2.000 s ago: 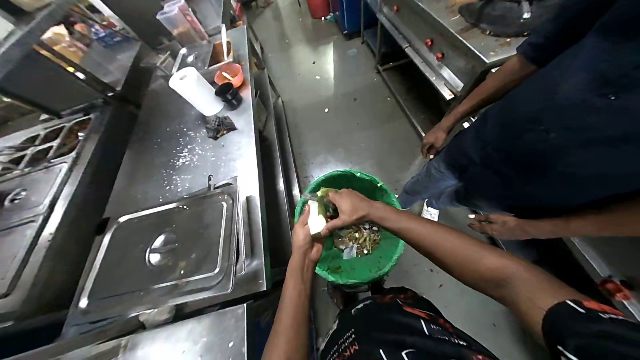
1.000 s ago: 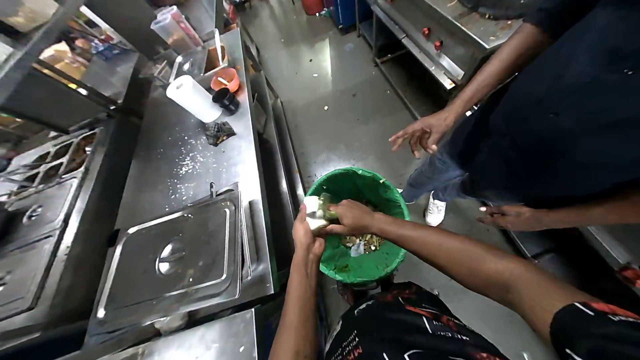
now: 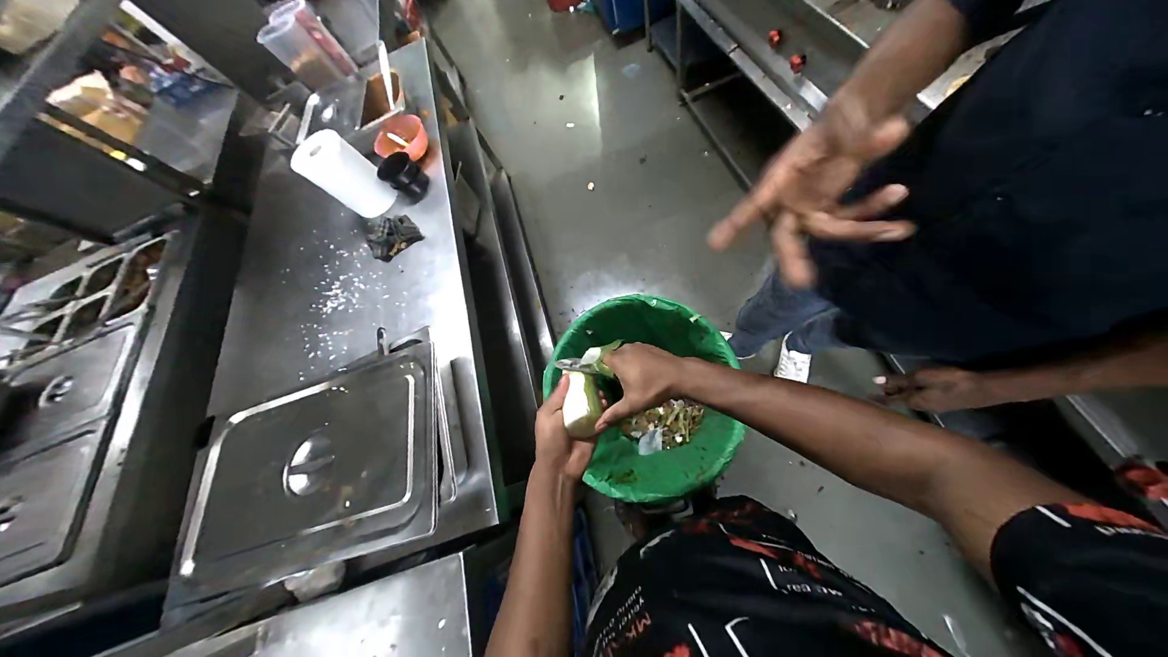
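Note:
My left hand [image 3: 558, 433] holds a pale green, partly peeled vegetable [image 3: 581, 406] upright over a bin with a green liner [image 3: 716, 456]. My right hand [image 3: 643, 379] is closed on a small metal tool [image 3: 575, 365], perhaps a peeler or knife, at the vegetable's upper end; its handle is hidden by my fingers. A strip of green peel [image 3: 607, 354] lies against the tool and my right fingers. Peelings and scraps [image 3: 671, 422] lie at the bottom of the bin.
On the left, a steel counter [image 3: 274, 301] bears a lidded pan [image 3: 310, 465], a paper roll [image 3: 342, 173], a black cup [image 3: 403, 177], an orange bowl [image 3: 401, 137] and white grains. At right stands a person in dark clothes [image 3: 995, 201], one hand [image 3: 821, 192] outstretched.
The other person's hand has risen and reached out, its fingers now spread. My right hand has shifted on the vegetable, and the metal tool now shows at its upper end.

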